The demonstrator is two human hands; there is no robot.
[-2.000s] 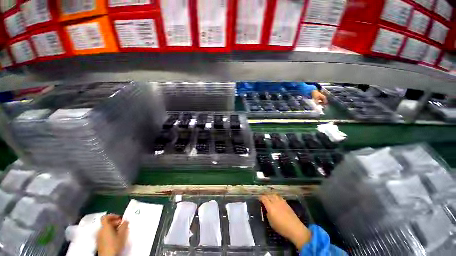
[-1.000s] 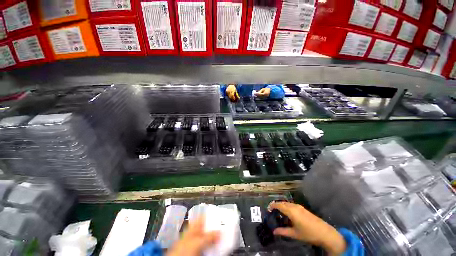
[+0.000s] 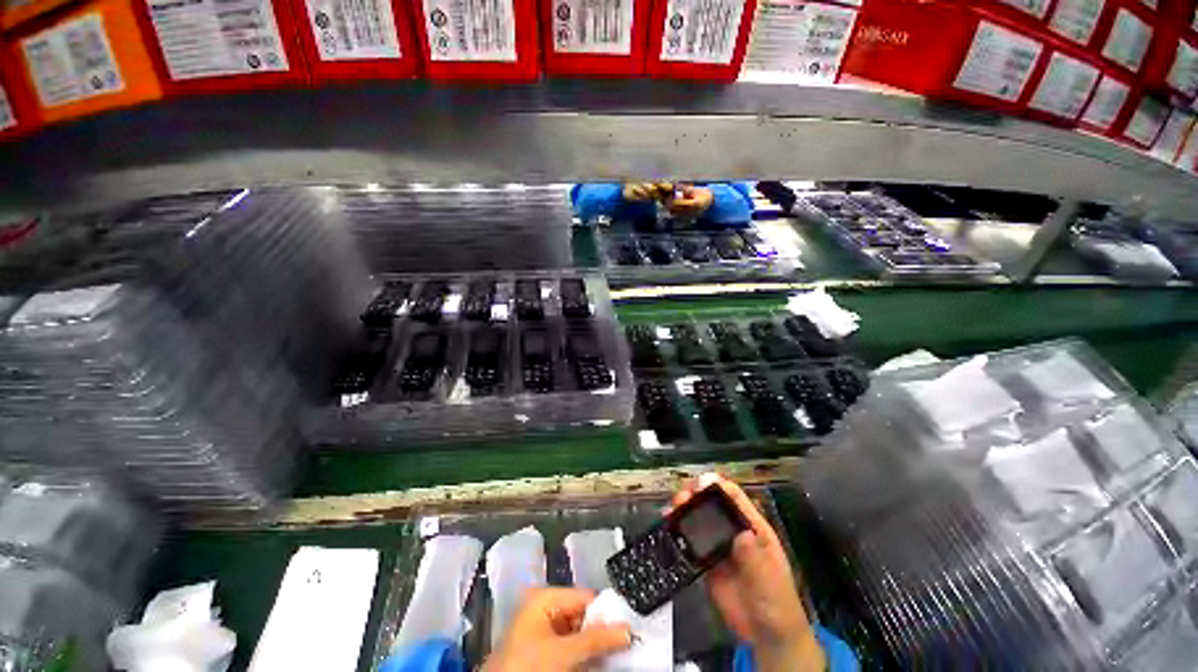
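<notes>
My right hand (image 3: 762, 578) holds a black feature phone (image 3: 681, 549) tilted, screen end up to the right, above the working blister tray (image 3: 430, 529). My left hand (image 3: 558, 635) holds a white phone sleeve (image 3: 641, 638) at the phone's lower keypad end. Whether the phone is inside the sleeve's mouth I cannot tell. White-sleeved phones (image 3: 447, 584) lie in the tray's back row at left, partly hidden by my left hand. The sleeve stack (image 3: 319, 610) lies flat left of the tray. The tray's front is cut off by the picture's edge.
Crumpled white wrap (image 3: 174, 633) lies at front left. Stacked filled trays (image 3: 1038, 486) stand at right, more trays (image 3: 145, 381) at left. Trays of bare phones (image 3: 484, 355) sit on the green belt (image 3: 460, 469). Red boxes (image 3: 473, 33) line the shelf above. A person in blue sleeves (image 3: 723, 204) works opposite.
My right hand has lifted the phone out of the tray and turned its face into view. My left hand has brought a sleeve rightward to the phone. The head view has shifted slightly.
</notes>
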